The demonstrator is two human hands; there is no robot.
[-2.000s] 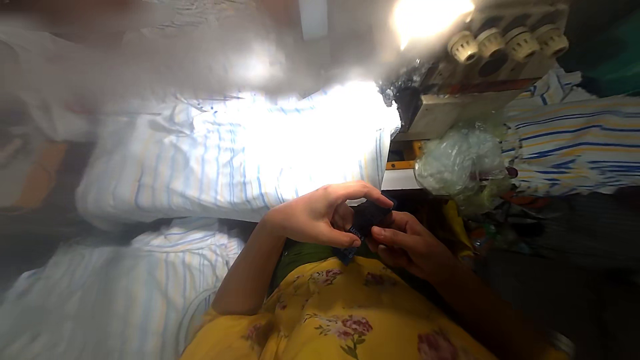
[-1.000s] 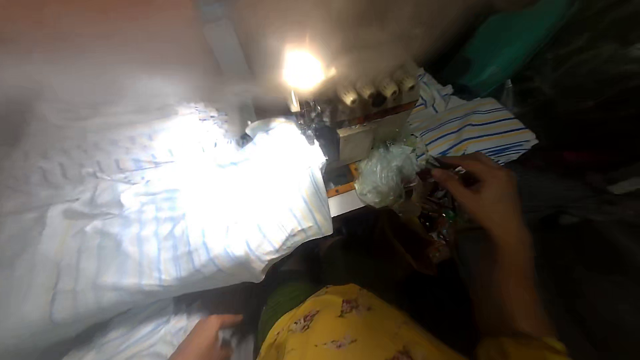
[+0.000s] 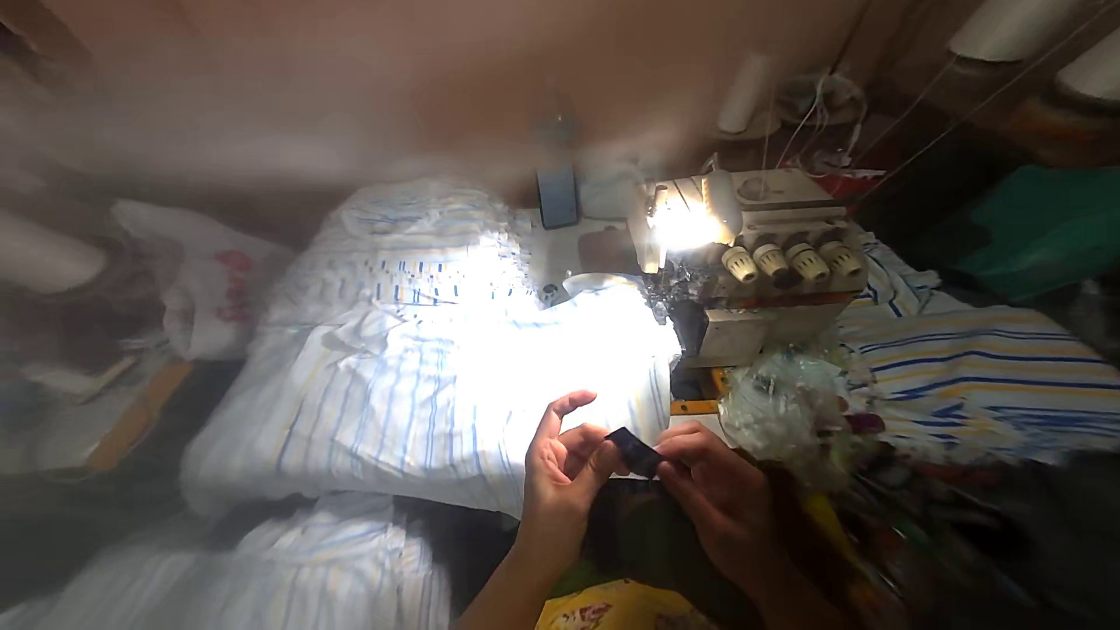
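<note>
A small dark, flat piece (image 3: 637,452), perhaps cloth or a label, is stretched between my two hands. My left hand (image 3: 564,464) pinches its left end between thumb and finger, with the index finger raised. The right end is in the fingertips of my right hand (image 3: 713,490). Just beyond them lies a large heap of white fabric with blue stripes (image 3: 394,402), its middle washed out by the lamp's glare. An industrial sewing machine, seemingly an overlocker (image 3: 779,306), stands behind and to the right, with a row of cream tension dials.
A crumpled clear plastic bag (image 3: 779,407) sits right of my hands, beside striped fabric (image 3: 989,367). A phone-like object (image 3: 557,197) stands behind the heap. At left is a white bag with red print (image 3: 210,289). More striped fabric (image 3: 324,577) is low at left. Thread cones hang over the upper right.
One second ago my hands were apart, the right by the plastic bag and the left low over the fabric. Now they are together in front of me at the dark piece. The view has shifted.
</note>
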